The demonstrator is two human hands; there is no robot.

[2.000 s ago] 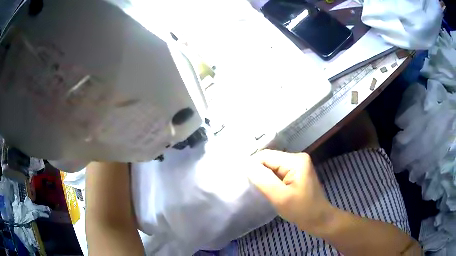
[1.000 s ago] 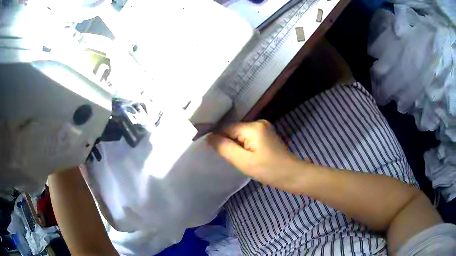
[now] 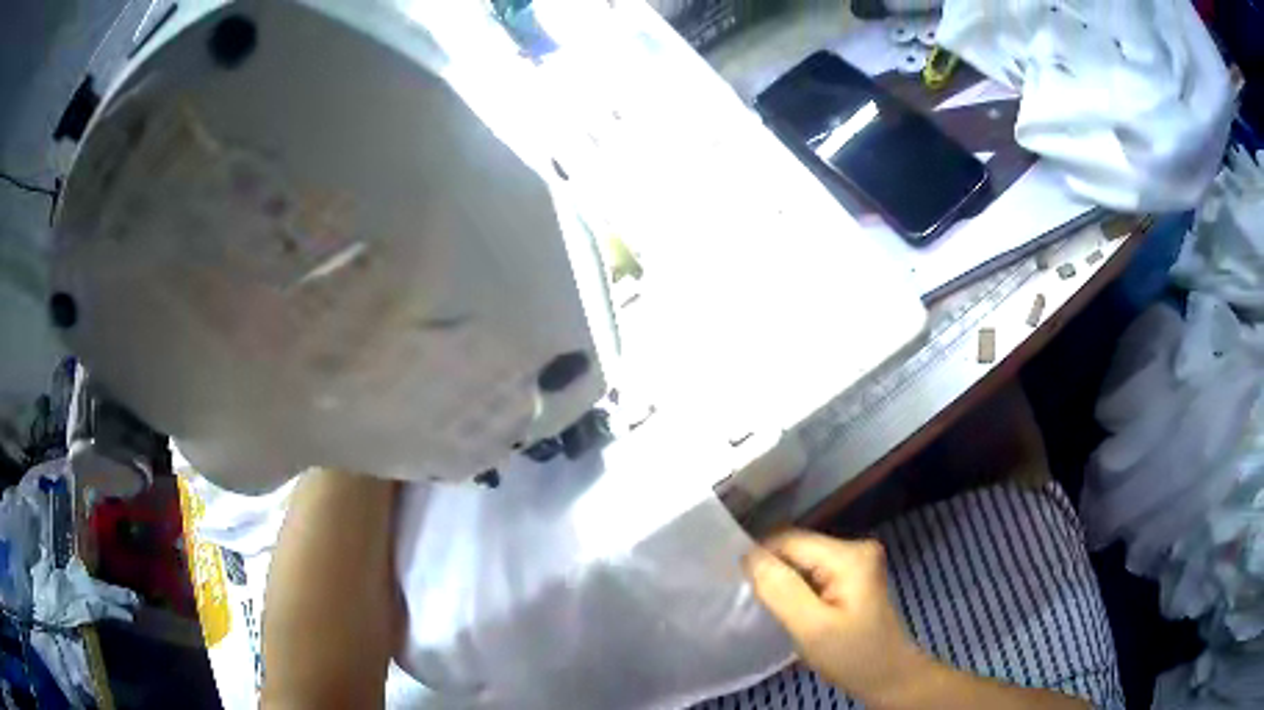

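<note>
A white garment piece [image 3: 596, 596] lies under the sewing machine head [image 3: 319, 264] and hangs down toward my lap. The dark presser foot area [image 3: 568, 438] sits at the cloth's upper edge. My right hand [image 3: 821, 594] pinches the cloth's right edge between thumb and fingers, just below the machine bed [image 3: 776, 264]. My left forearm shows at the lower left, but my left hand is hidden behind the machine head.
A black phone [image 3: 876, 147] and a white cloth bundle [image 3: 1109, 97] lie on the table at the upper right. Small tan tabs [image 3: 986, 344] sit near the brown table edge. A ruffled white heap [image 3: 1192, 430] is at the right. Striped cloth [image 3: 998, 583] covers my lap.
The view has swung back, so the phone and whole machine head show again. My right hand still pinches the cloth edge, now lower and farther from the presser foot than before.
</note>
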